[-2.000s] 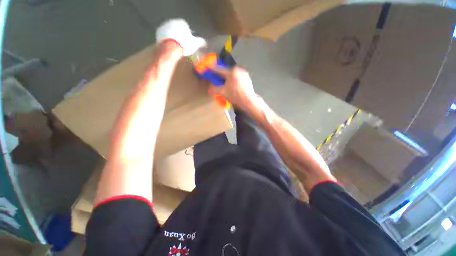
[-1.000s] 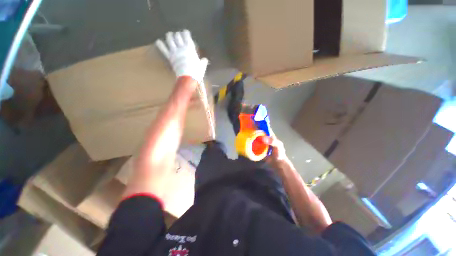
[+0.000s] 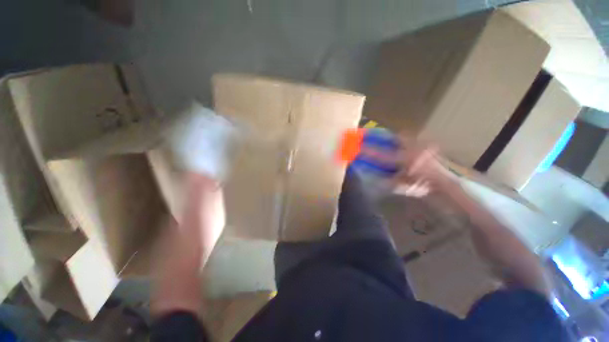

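A brown shipping carton (image 3: 257, 160) stands upright in front of my legs, its two top flaps meeting at a seam that runs away from me. My left hand (image 3: 202, 141), in a white glove, is blurred at the carton's left side; its fingers cannot be made out. My bare right hand (image 3: 419, 172) holds the blue and orange tape gun (image 3: 374, 151) at the carton's right edge. The tape gun is blurred, and whether it touches the carton cannot be told.
Open cartons (image 3: 130, 200) lie at the left. A large open carton (image 3: 461, 87) stands at the upper right, with a bright blue object (image 3: 557, 148) beyond it. Another carton (image 3: 437, 247) lies by my right leg. Dark shapes show at the upper left.
The carton has turned so its seam runs away from me. My left hand has moved left and down, off its top. My right hand has raised the tape gun to its right edge.
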